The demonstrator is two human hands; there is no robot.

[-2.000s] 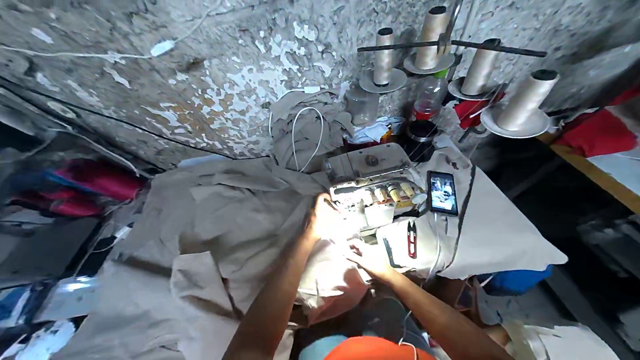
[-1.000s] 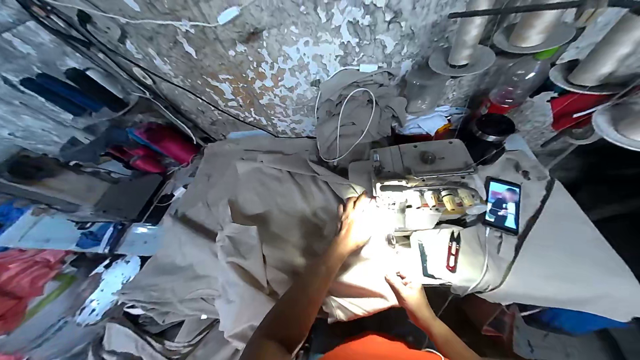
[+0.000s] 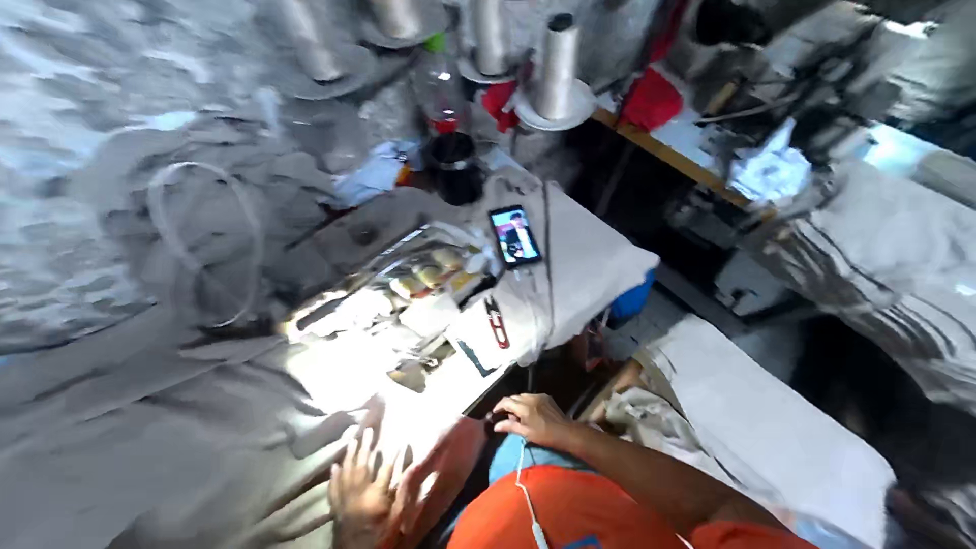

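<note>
My left hand [image 3: 361,482] lies flat with its fingers spread on the beige fabric [image 3: 191,442], in front of the brightly lit sewing machine [image 3: 412,293]. My right hand [image 3: 531,418] is off the fabric near my lap, at the front edge of the table; its fingers are curled, and what they may hold cannot be made out. Red thread snips [image 3: 496,323] and a dark, narrow tool [image 3: 476,358] rest on the pale cover right of the machine. A phone [image 3: 515,235] with a lit screen lies behind the snips.
Thread cones [image 3: 557,72] stand at the back, with a bottle [image 3: 444,95] and a dark cup [image 3: 454,169] below them. A white cable loop [image 3: 255,244] hangs at the left. Pale fabric [image 3: 770,427] and a striped fabric pile [image 3: 900,267] are at the right.
My right hand has left the lit fabric by the machine and is now near my lap. My left hand has come away from the machine to the nearer fabric. The view has swung right.
</note>
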